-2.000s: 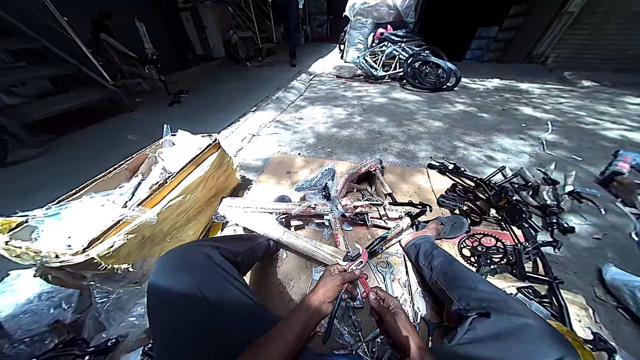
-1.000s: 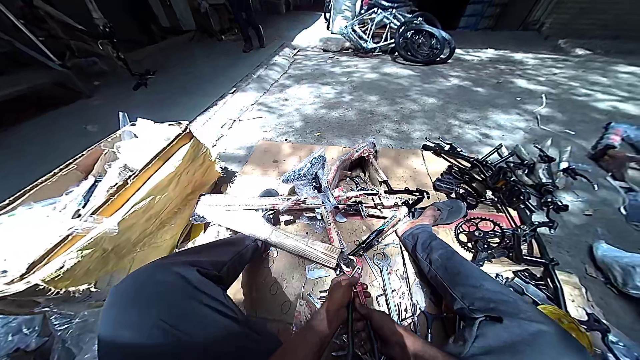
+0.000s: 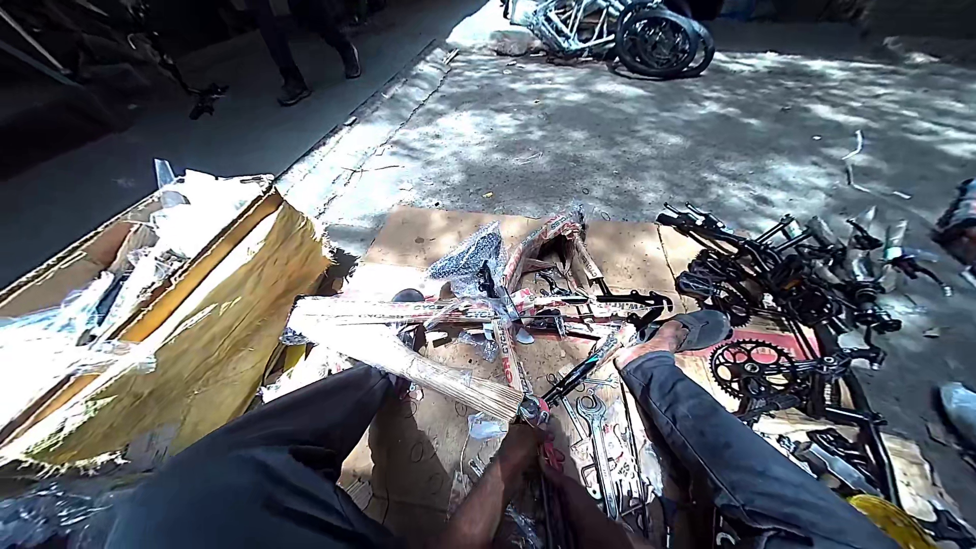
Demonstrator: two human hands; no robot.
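Note:
A bicycle frame wrapped in printed film and corrugated cardboard (image 3: 427, 374) lies between my legs. At its near end, a red-headed hand tool (image 3: 537, 410), possibly pliers, meets the frame. My left hand (image 3: 521, 447) closes around the tool just below its head. Lower and to the right, my right hand (image 3: 566, 480) grips near its red handle (image 3: 550, 456); shadow hides part of the fingers. A combination wrench (image 3: 601, 450) and other wrenches lie right of my hands on a cardboard sheet (image 3: 412, 236). A wrapped saddle (image 3: 469, 255) rests behind the frame.
At the left stands an open carton (image 3: 229, 305) holding plastic wrap. Black bicycle parts, with a chainring (image 3: 751, 367), are heaped beyond my right leg. A person's legs (image 3: 305, 46) show at the upper left. Bicycle wheels (image 3: 659, 42) stand at the back.
My hands have brought the red tool against the near end of the wrapped frame; its jaws showed open two seconds ago. The person's legs at the back have come nearer. The view has tilted down.

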